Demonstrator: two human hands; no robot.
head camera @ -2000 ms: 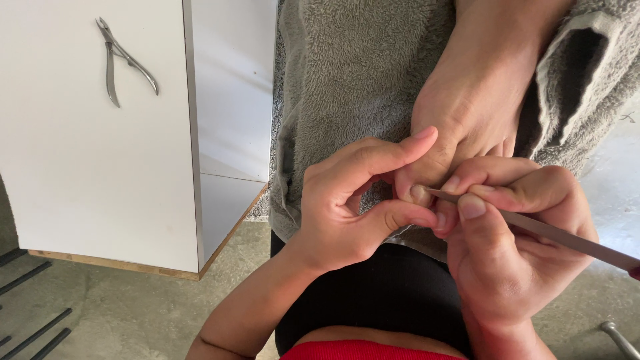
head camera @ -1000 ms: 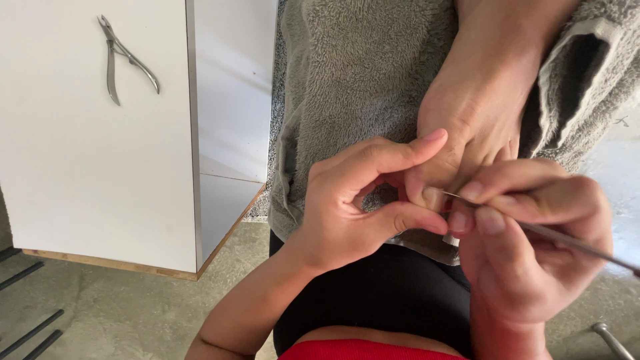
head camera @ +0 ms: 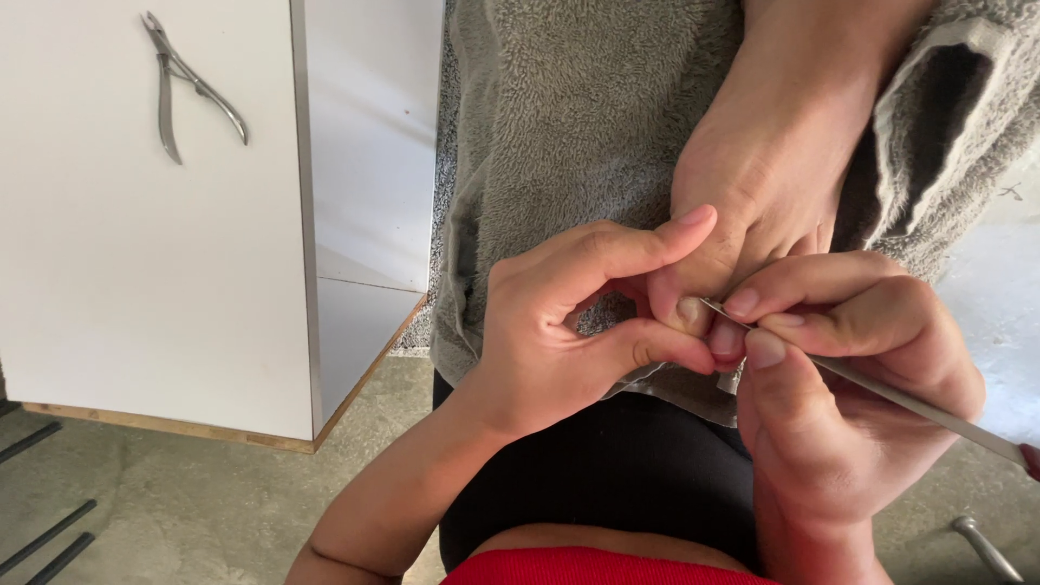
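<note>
A bare foot [head camera: 772, 154] rests on a grey terry towel [head camera: 577, 114] laid over my lap. My left hand [head camera: 569, 325] holds the big toe, one finger across its top and the thumb at its tip. Between the fingertips and thumb of my right hand [head camera: 837, 382] is a slim metal nail file [head camera: 918, 406] with a dark red end at the right. Its narrow tip meets the side of the big toenail [head camera: 689, 310]. The other toes are partly hidden behind my right fingers.
Metal cuticle nippers [head camera: 183, 77] lie with handles spread on a white tabletop [head camera: 146, 268] at the left. A white panel stands beside it. Dark bars [head camera: 49, 532] show at the lower left, and a metal rod [head camera: 987, 548] is near the floor at the lower right.
My right hand has shifted a little and turned the file, whose flat face showed two seconds ago near the toenail. My left hand keeps its hold on the toe.
</note>
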